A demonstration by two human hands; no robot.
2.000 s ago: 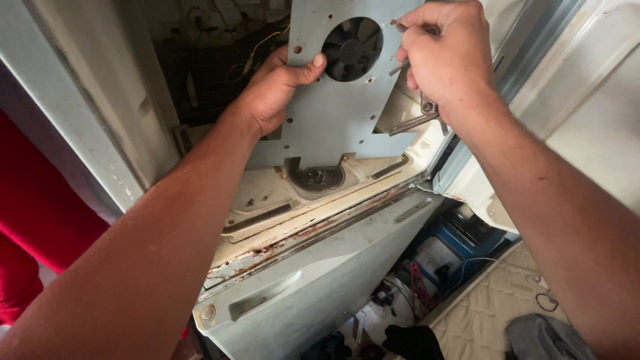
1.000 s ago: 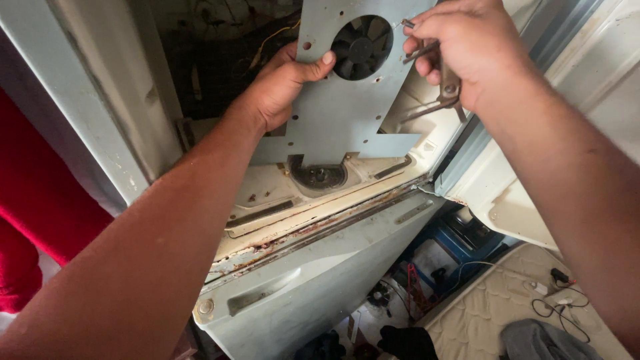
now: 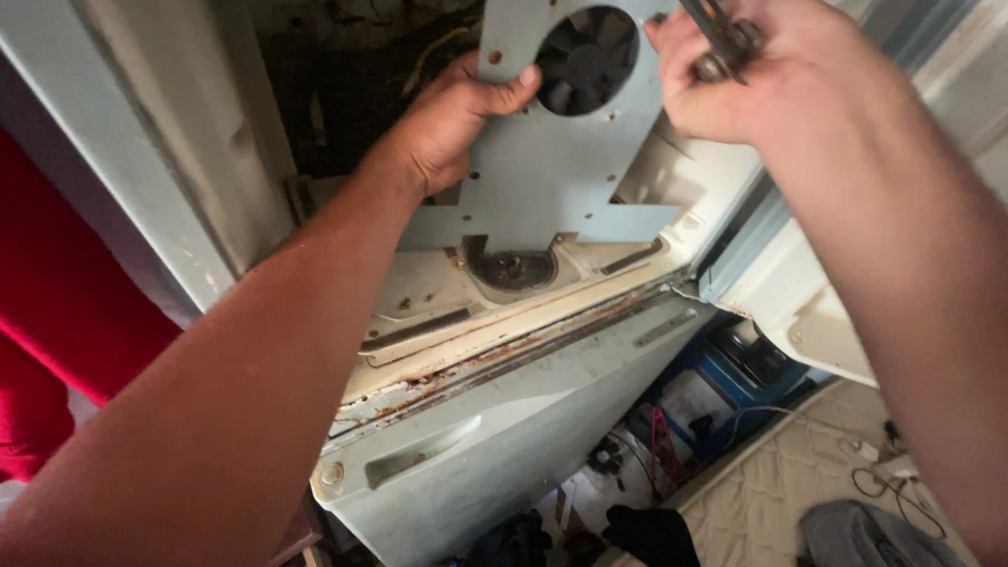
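My left hand (image 3: 465,118) grips the left edge of a grey sheet-metal panel (image 3: 543,173), its thumb on the front face beside a black fan (image 3: 587,61) seen through a round cutout. Small holes dot the panel, and its notched lower end sits in front of a round dark recess (image 3: 512,268) in the cream floor of an old refrigerator compartment. By the panel's upper right edge, my right hand (image 3: 748,79) is closed around a dark metal hand tool (image 3: 724,39), apparently pliers, partly cut off by the top of the view.
Below the rusty sill (image 3: 472,354) is the refrigerator's lower door (image 3: 488,441). An open upper door (image 3: 835,315) stands at right. A quilted mattress (image 3: 787,472) with cables and grey cloth (image 3: 858,535) lies lower right, near a blue appliance (image 3: 732,386). Red fabric (image 3: 71,299) hangs at left.
The tool in my right hand has turned: its handles pointed down and left a second ago and now it sits higher, across the fingers. My left hand keeps its hold on the panel.
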